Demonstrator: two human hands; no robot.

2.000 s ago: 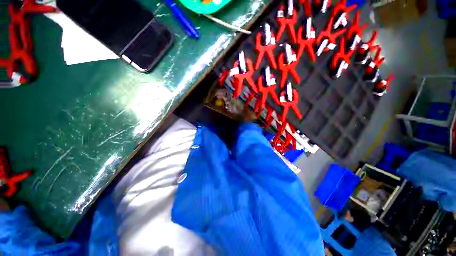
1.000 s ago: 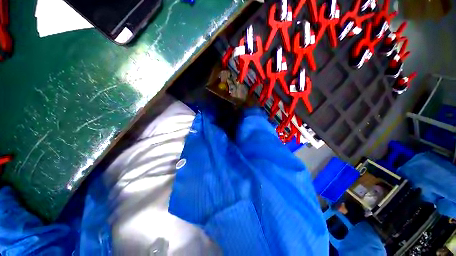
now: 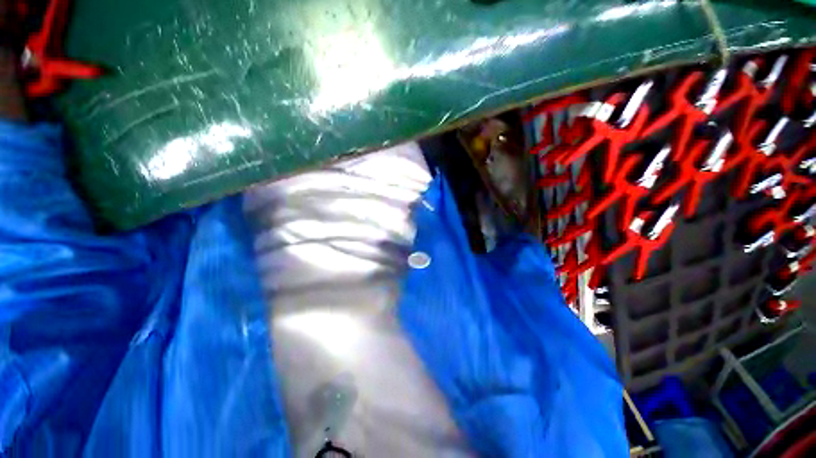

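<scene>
A red spring clamp (image 3: 54,67) shows at the upper left, over the bench's left end. My left hand (image 3: 11,89) is at the left edge, dark, blurred and mostly cut off, close to this clamp; whether it holds it cannot be told. My right hand is not in view; only the blue sleeve (image 3: 528,322) on that side shows. Many red clamps with white and black pieces in their jaws, one of them here (image 3: 644,241), stand in the black compartment tray (image 3: 684,277) at the right.
The scratched green bench (image 3: 259,80) spans the top, with its edge before my lap. A thin pale stick (image 3: 716,31) lies near its edge at the upper right. An open box (image 3: 501,170) sits below the bench beside the tray. A pale metal frame (image 3: 756,385) stands at the lower right.
The view has turned and shifted: the bench edge lies flatter, the phone and white paper have left the picture, and the tray sits farther right. My left hand now shows at the left edge.
</scene>
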